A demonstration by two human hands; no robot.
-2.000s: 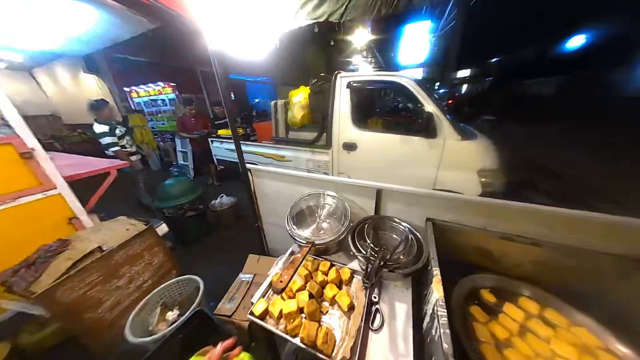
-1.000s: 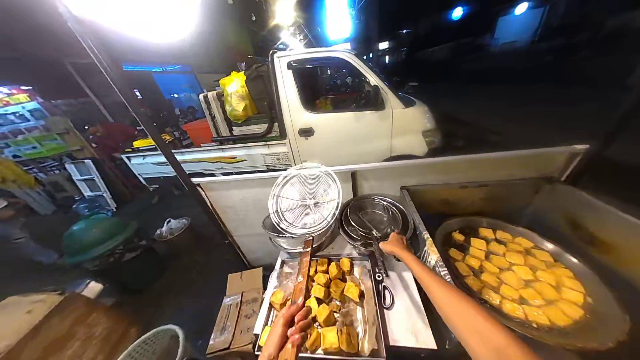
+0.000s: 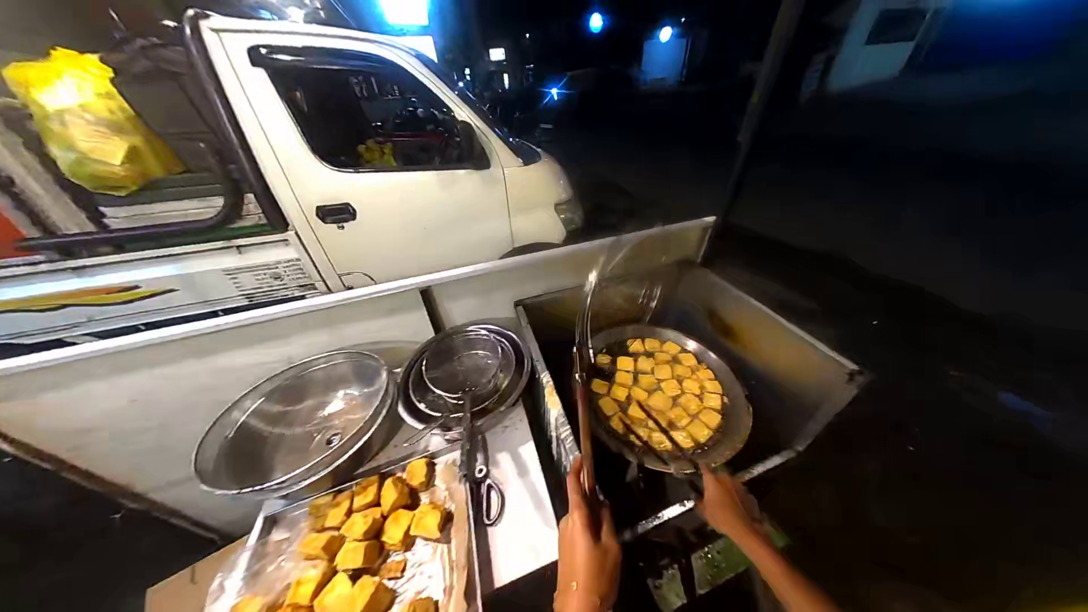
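My left hand [image 3: 586, 540] is closed on the wooden handle [image 3: 584, 433] of a large round skimmer, whose wire head [image 3: 620, 285] stands edge-on and blurred beside the wok. In my right hand [image 3: 727, 503] are long dark tongs or sticks [image 3: 650, 429], their tips among the frying tofu pieces. Many yellow tofu cubes [image 3: 667, 384] lie in oil in the wide metal wok [image 3: 738, 425]. Fried yellow tofu [image 3: 361, 525] fills part of a paper-lined tray [image 3: 470, 561] at lower left.
A steel basin [image 3: 293, 425] and stacked round strainers [image 3: 463, 370] stand left of the stove box. Scissors [image 3: 490, 501] lie beside the tray. A metal side wall [image 3: 790, 340] surrounds the wok. Behind the stall panel [image 3: 365, 319] stands a white pickup truck [image 3: 408, 204].
The view has swung right. The skimmer, held over the basin one second ago, is now beside the wok. My right hand has moved from the strainers to the wok and now holds the tongs or sticks.
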